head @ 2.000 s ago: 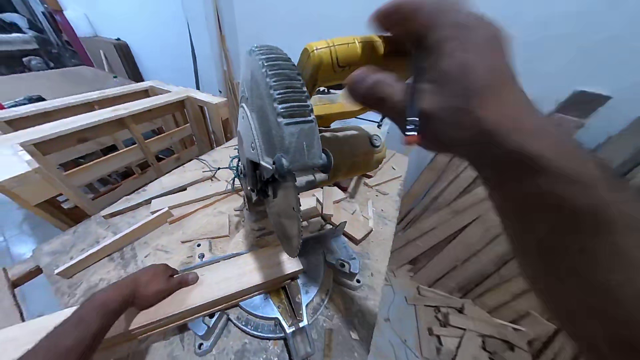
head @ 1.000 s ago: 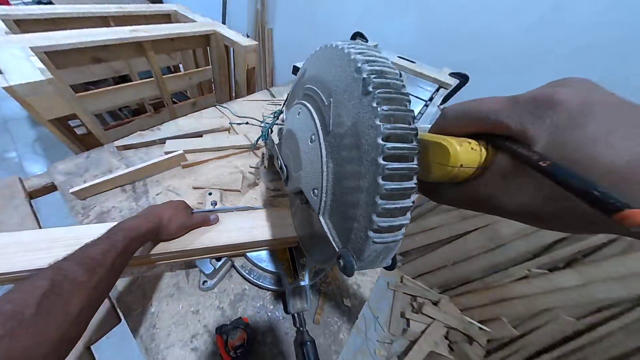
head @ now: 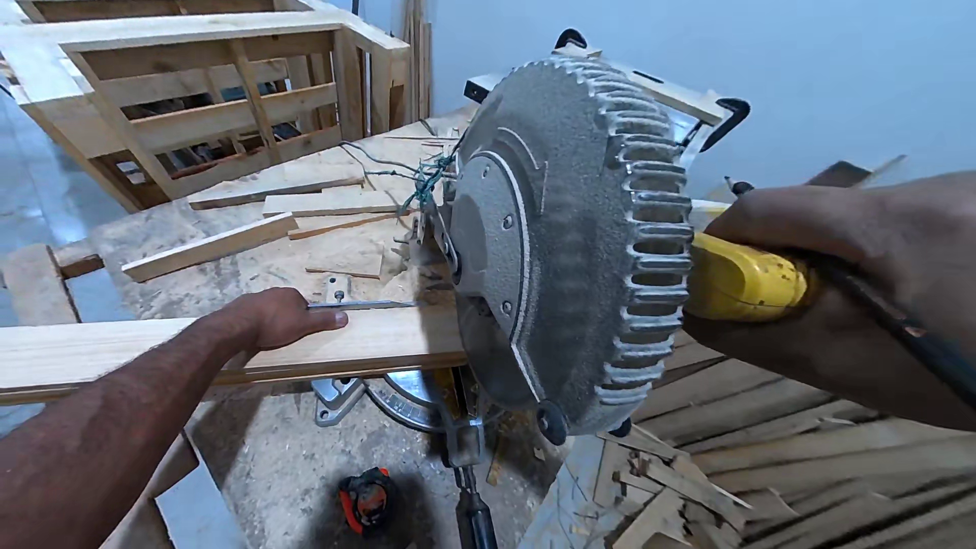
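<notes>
A miter saw with a grey metal blade guard (head: 564, 229) fills the middle of the view, its head low. My right hand (head: 808, 252) grips the saw's yellow handle (head: 751, 282), and a dark, slim object lies along that hand. My left hand (head: 286, 320) presses on a long wooden board (head: 381, 335), thumb on its top face, beside the saw's fence (head: 381, 305). The board's right end reaches the circular blade (head: 488, 358); the contact there is partly hidden by the guard. The miter scale (head: 412, 412) shows below the board.
Offcuts (head: 210, 248) and sawdust lie on the workbench behind the board. A slatted wooden frame (head: 221, 99) stands at the back left. A red and black tape measure (head: 368, 499) lies near the front. Stacked planks (head: 854, 450) and scraps (head: 671, 488) are at the lower right.
My right hand, off the handle and blurred two seconds ago, is now around it. The saw head has come down and forward. My left hand stays on the board. The view has shifted.
</notes>
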